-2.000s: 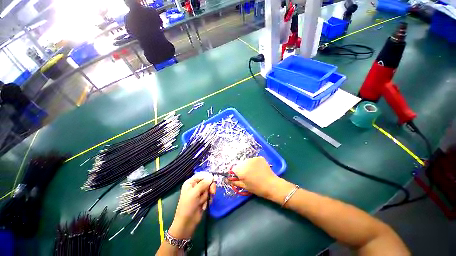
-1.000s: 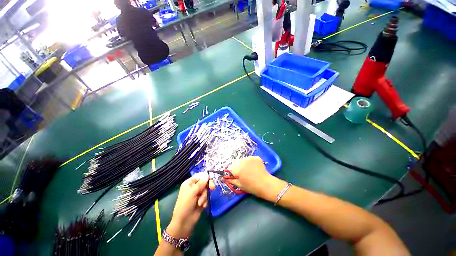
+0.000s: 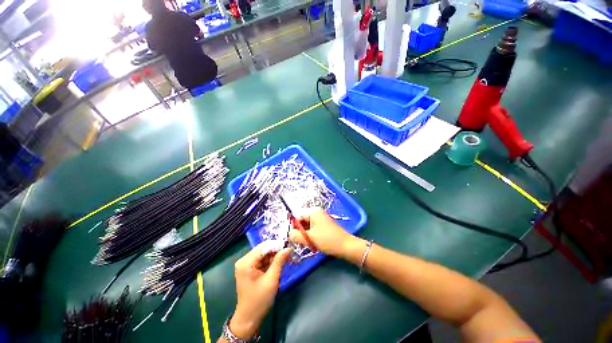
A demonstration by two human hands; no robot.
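Note:
My left hand [image 3: 260,278] pinches the end of a black cable [image 3: 274,321], which hangs down toward me. My right hand [image 3: 321,233] holds small red-handled scissors [image 3: 301,231], their dark blades pointing up and away over the tray. The fingers of both hands are close together over the near part of a shallow blue tray [image 3: 359,221]. A loose pile of white and silvery scraps [image 3: 298,184] lies in the tray. A fanned bundle of black cables [image 3: 218,234] with pale ends rests partly over the tray's left side. The cable end between my fingers is mostly hidden.
Another pale-ended cable bundle [image 3: 158,211] lies left; dark-ended cables [image 3: 100,318] lie near left. Nested blue bins [image 3: 389,107] stand on white paper beside a steel ruler [image 3: 404,172]. A red heat gun [image 3: 490,94], teal tape roll [image 3: 464,148] and black cord [image 3: 456,220] are right. A person [image 3: 180,43] sits beyond.
The scissors have turned from pointing left at the cable end to pointing away over the tray. My left hand's fingers have shifted at the cable end. The whole view has shifted slightly.

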